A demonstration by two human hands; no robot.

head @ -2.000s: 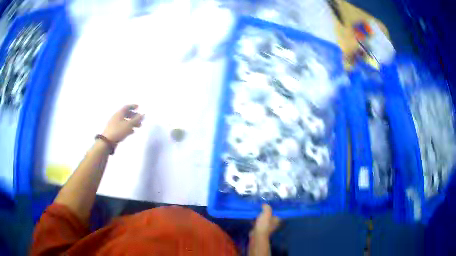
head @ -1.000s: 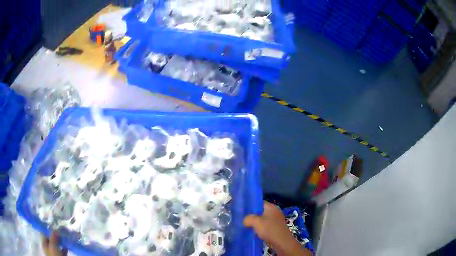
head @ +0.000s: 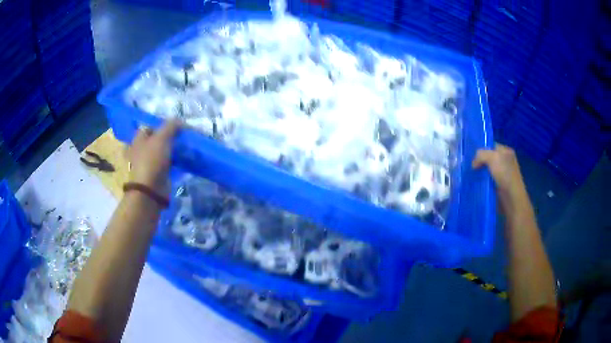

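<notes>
A blue plastic tray (head: 484,201) is heaped with bagged white-and-black assemblies (head: 301,100) under shiny film. My left hand (head: 153,153) grips its near left rim, fingers over the edge. My right hand (head: 499,164) grips its right rim. The tray is tilted and slightly blurred, above or on another blue tray (head: 395,288) of similar assemblies (head: 268,254). Whether the two trays touch is hard to tell. A third tray (head: 234,325) shows lower down, partly covered.
Loose clear bags (head: 63,254) lie on the white bench (head: 53,174) at the left. Dark pliers (head: 97,161) lie by the wooden-coloured surface (head: 110,147). Stacked blue totes (head: 542,74) stand behind. Yellow-black tape (head: 484,283) crosses the floor at the lower right.
The held tray has moved up and right, from the bench side to over the other trays. My left hand, barely visible before, now shows fully on the near rim.
</notes>
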